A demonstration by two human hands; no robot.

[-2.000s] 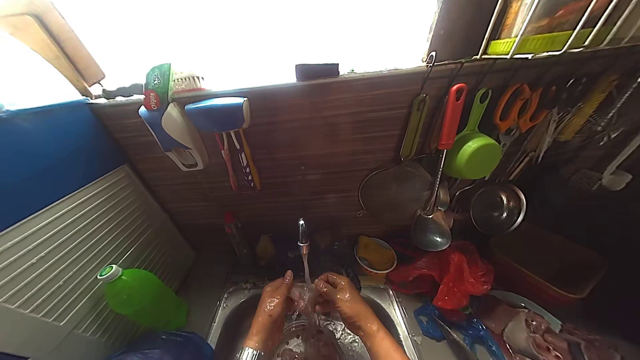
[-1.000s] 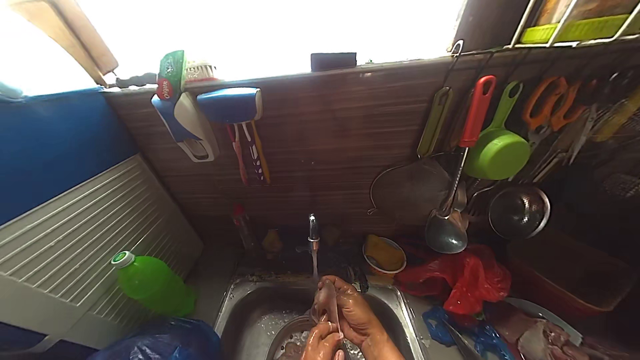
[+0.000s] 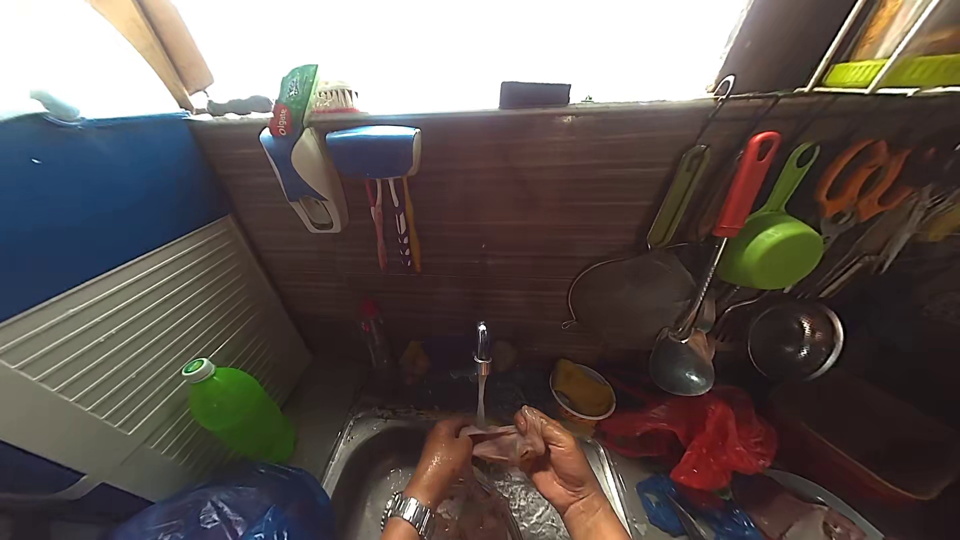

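Both hands hold one piece of raw, pale pink meat [image 3: 504, 444] just beneath the running faucet [image 3: 482, 349]. My left hand [image 3: 444, 457], a metal watch on its wrist, grips the left end of the piece. Around the right end close the fingers of my right hand [image 3: 556, 459]. Below them, in the stainless steel sink [image 3: 367, 465], lie more raw meat pieces [image 3: 469, 510] and water; my hands partly hide these. The meat's exact cut cannot be told.
A green plastic bottle [image 3: 240, 411] and a blue plastic bag [image 3: 232, 506] stand left. Right of the sink are a bowl with a yellow sponge-like thing [image 3: 583, 390], a red plastic bag [image 3: 720, 435] and a plate of meat [image 3: 802, 514]. A ladle [image 3: 681, 364] hangs on the wall.
My hands were close together, lower in the sink, one second ago; now they are farther apart and higher, with the meat spread between them near the water stream.
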